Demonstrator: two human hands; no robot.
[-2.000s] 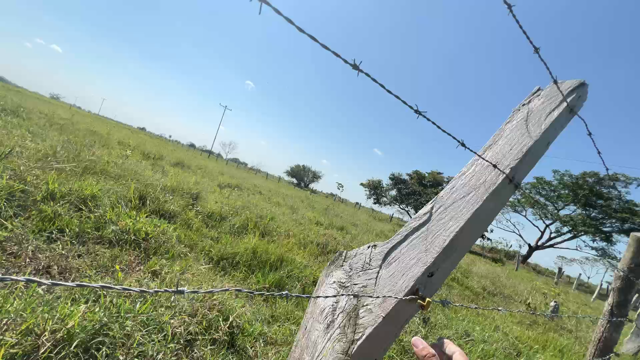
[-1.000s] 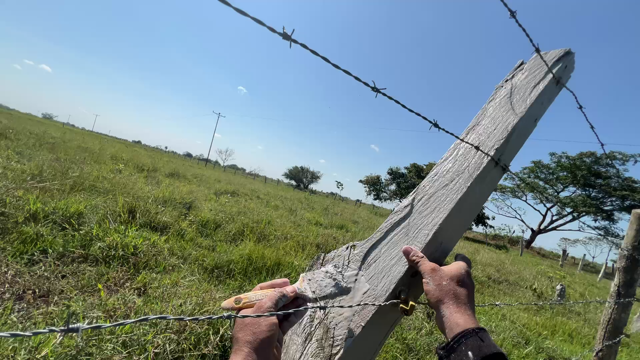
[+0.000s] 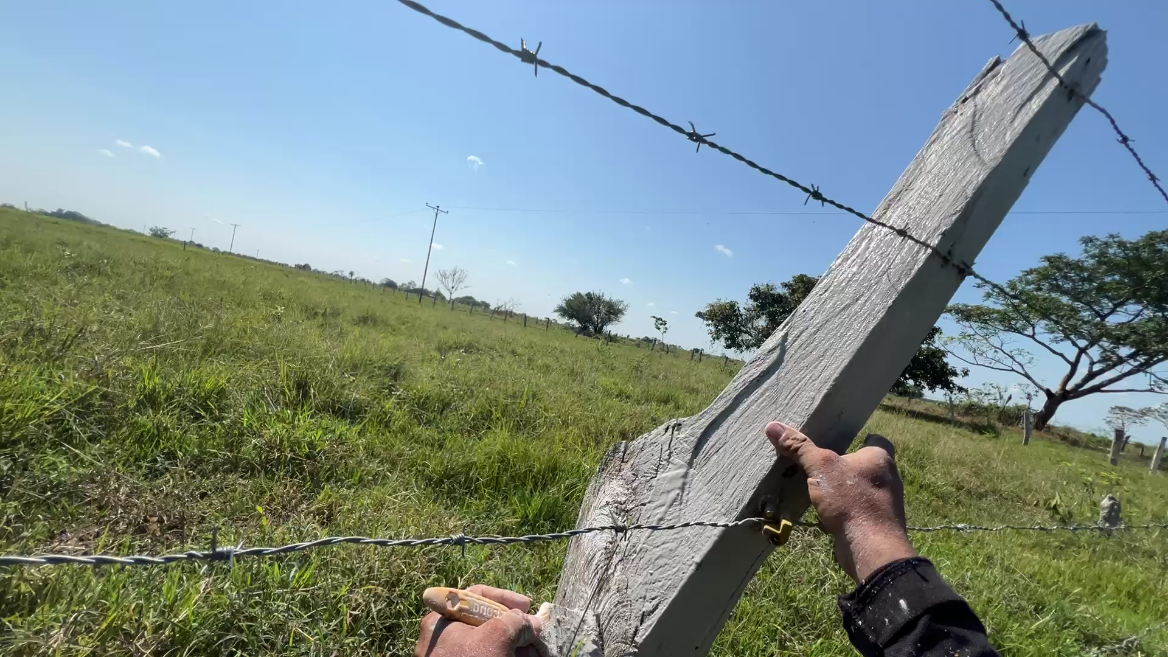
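A wooden fence post [image 3: 821,365], coated in pale grey-white paint, leans up to the right across the view. My right hand [image 3: 849,493], paint-specked and in a dark sleeve, grips the post's right edge just above a yellow fitting [image 3: 777,531] at the lower wire. At the bottom, my left hand [image 3: 484,630] holds a paintbrush by its wooden handle [image 3: 464,605]; the bristle end lies against the post's lower left face and is mostly hidden. Barbed wire [image 3: 338,542] passes across the post just above my left hand.
An upper strand of barbed wire [image 3: 639,108] crosses the post higher up, and another strand [image 3: 1077,91] passes its top. Tall grass [image 3: 319,411] surrounds the post. Trees [image 3: 1086,319], utility poles [image 3: 431,251] and more fence posts [image 3: 1117,445] stand farther off.
My left hand with the brush has moved down the post since one second ago. Two seconds ago, only fingertips showed near the yellow fitting; my right hand now grips the post.
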